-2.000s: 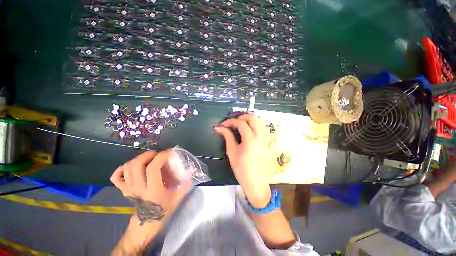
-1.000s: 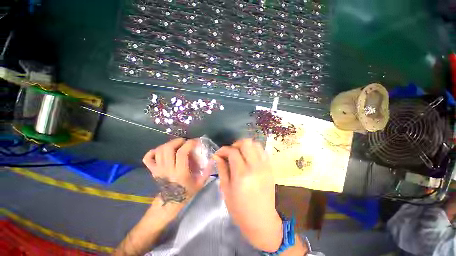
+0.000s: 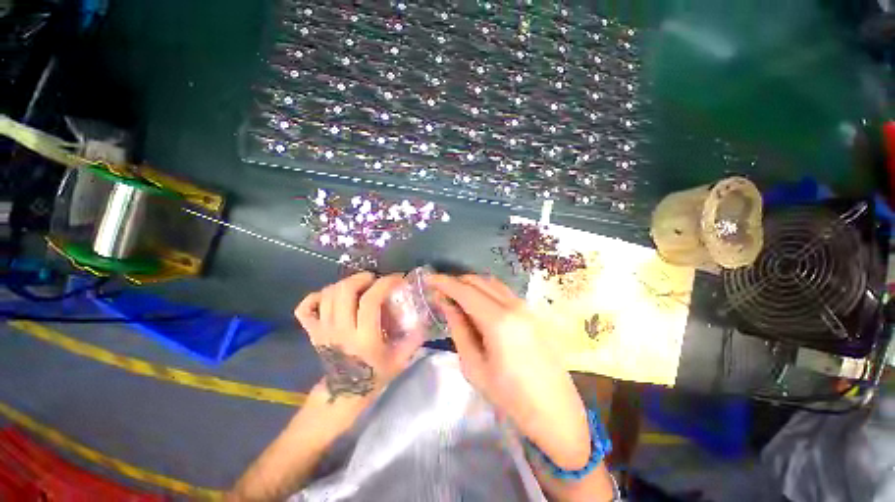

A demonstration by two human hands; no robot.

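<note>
My left hand (image 3: 348,319) is closed around a small clear plastic bag (image 3: 412,306) in front of my body. My right hand (image 3: 486,319) has its thumb and fingers at the bag's right side and opening. Reddish contents show faintly through the bag. A dark red-black pile of small parts (image 3: 535,250) lies at the upper left of the pale yellow board (image 3: 643,328). A separate pile of small white-faced parts with leads (image 3: 368,224) lies on the dark green bench, beyond my left hand.
A large array of small boards (image 3: 442,93) lies at the back. A solder reel (image 3: 118,221) stands left, its wire running toward my left hand. A tan pot (image 3: 707,225) and black fan (image 3: 795,275) stand right. A grey sleeve (image 3: 824,461) shows at lower right.
My right hand has moved from the dark parts pile to the bag, and the pile is uncovered. The view has shifted left, showing more of the reel.
</note>
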